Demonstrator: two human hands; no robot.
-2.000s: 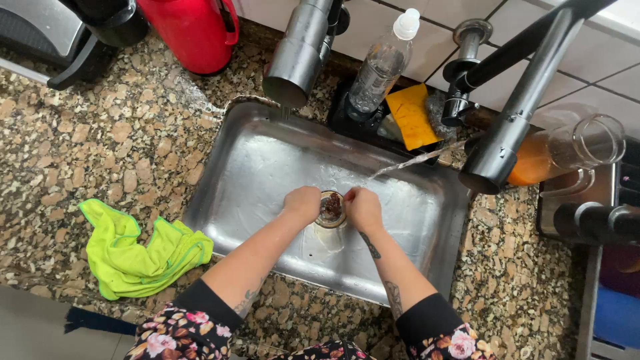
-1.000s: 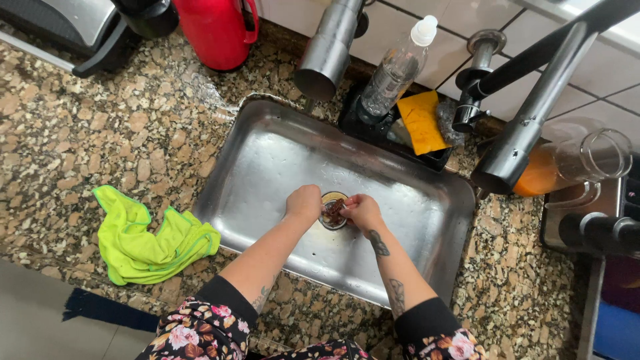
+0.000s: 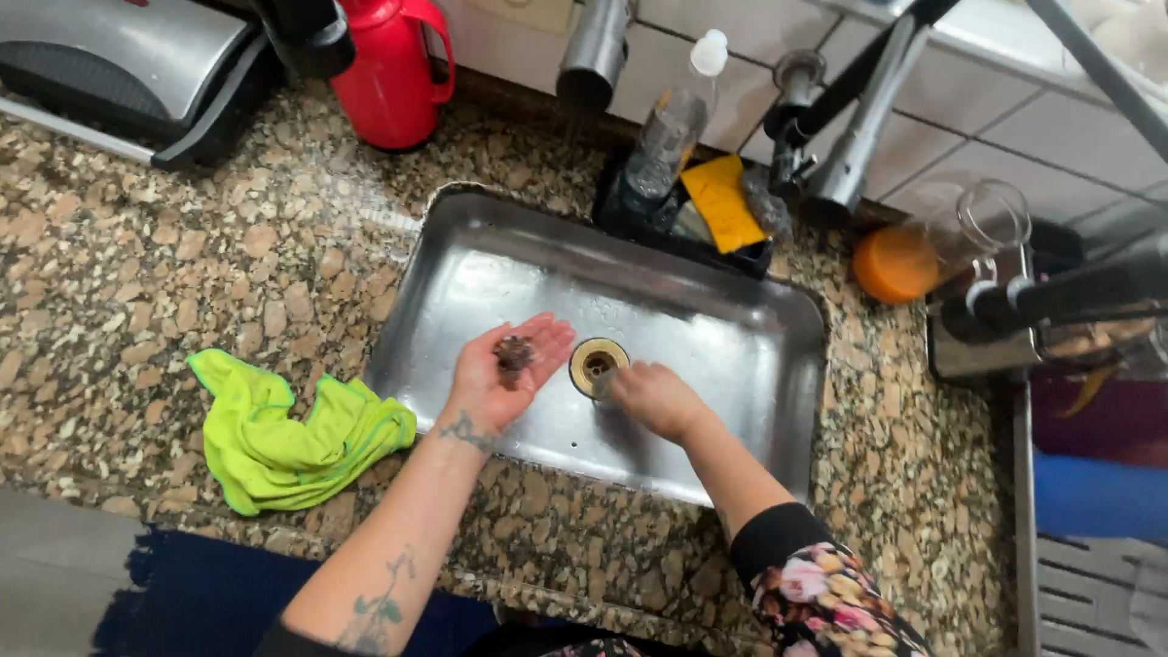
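Note:
My left hand is palm up over the left part of the stainless steel sink, with a small clump of brown scraps lying on the palm. My right hand is just right of the round drain, its fingers curled down around something small and greyish, perhaps the drain strainer; blur hides what it is. The drain's brass-coloured ring and dark centre are visible between the hands.
Left of the sink lies a lime-green cloth. Behind it stand a clear bottle, a yellow sponge cloth and a faucet. A red thermos, an electric grill and a glass jug with orange liquid stand around.
The left hand has turned palm up and moved left of the drain, now bearing the brown scraps that sat between both hands at the drain. The right hand has drawn slightly apart from it.

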